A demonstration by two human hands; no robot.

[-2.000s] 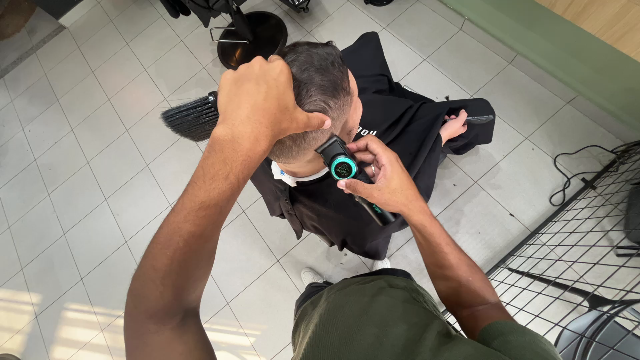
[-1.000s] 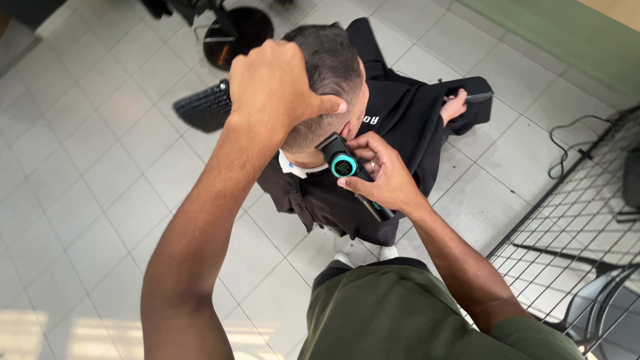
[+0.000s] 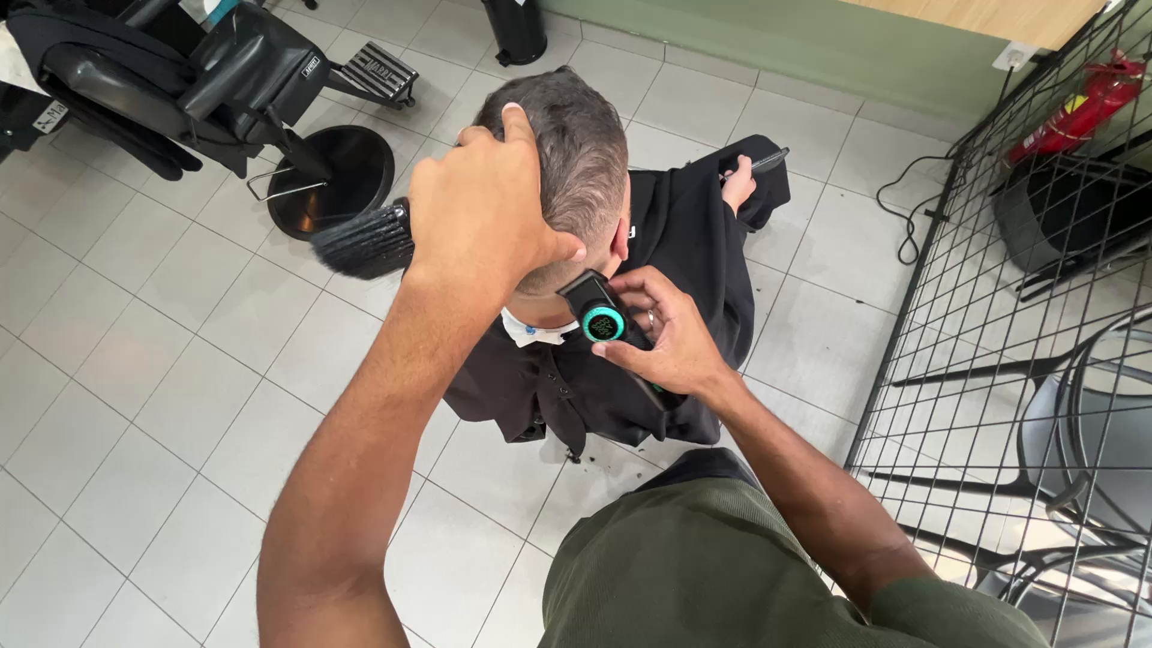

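Observation:
My left hand [image 3: 486, 211] rests on the back and side of a seated person's head [image 3: 576, 148], thumb near the ear. A black-bristled brush [image 3: 364, 241] sticks out on the outer side of this hand, its handle hidden by the palm. In my right hand [image 3: 661, 333] is a black hair clipper [image 3: 601, 310] with a turquoise ring, its blade end against the hair low behind the ear. A white neck strip [image 3: 533, 329] circles the neck above a black barber's cape [image 3: 688, 243]. The person's hand holds a dark flat object [image 3: 769, 161] at the cape's edge.
A black barber chair [image 3: 261, 72] with a round base [image 3: 331, 180] stands at upper left, and a black bin [image 3: 515, 31] is at the top. On the right, a black wire grid [image 3: 954, 270] stands before chairs [image 3: 1080, 432] and a red fire extinguisher [image 3: 1077, 108]. A cable [image 3: 909, 211] lies on the floor.
The view has shifted, showing more of the barber chair and the extinguisher. Both hands keep about the same places at the head, the clipper still near the ear.

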